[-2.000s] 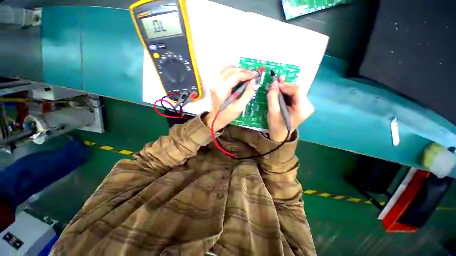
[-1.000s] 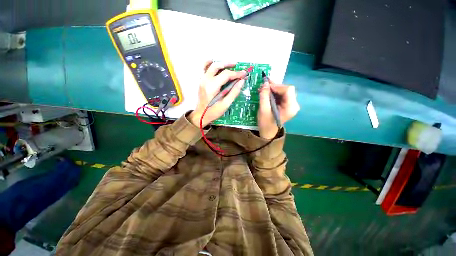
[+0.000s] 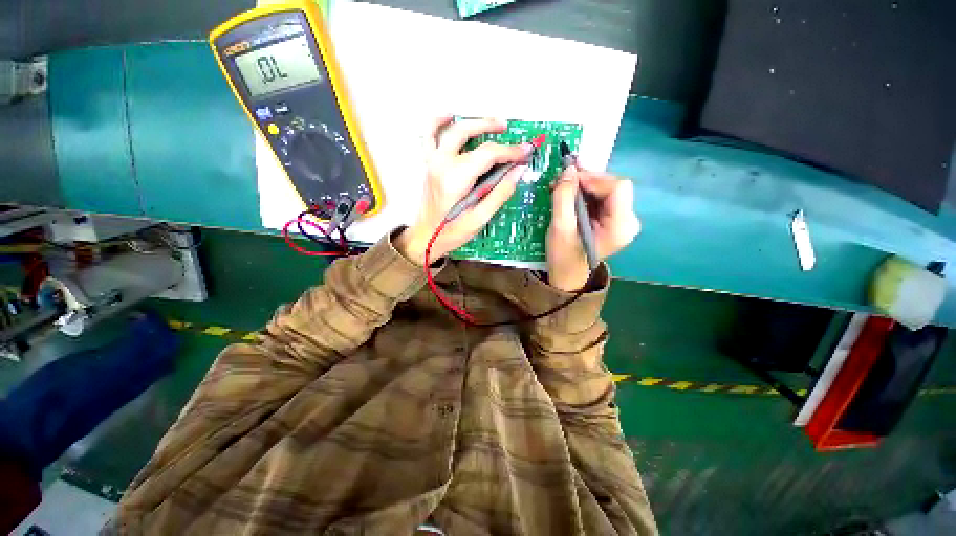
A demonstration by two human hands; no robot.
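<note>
A green printed circuit board (image 3: 514,227) lies on the white paper sheet (image 3: 404,79). My left hand (image 3: 461,183) holds the red test probe (image 3: 487,191) slanted, its red tip end over the upper part of the board. My right hand (image 3: 590,220) holds the black test probe (image 3: 585,222), its black tip end near the board's upper right. Whether the tips touch the board cannot be told. The digital multimeter (image 3: 304,115) lies left of the board, its screen showing "OL". Red and black wires leave its lower end.
A black board or foam sheet (image 3: 839,94) lies at the upper right. A small white stick (image 3: 802,240) and a round pale yellow-green container or roll (image 3: 908,290) are on the teal edge (image 3: 692,209). Another green board (image 3: 480,6) shows at the top edge. A person's blue-clothed part (image 3: 89,377) is at lower left.
The camera view has shifted, moving the bench and meter leftward in the picture since the earliest frame. Both hands still hold the probes over the board, with small shifts of the tips. The screen still shows "OL".
</note>
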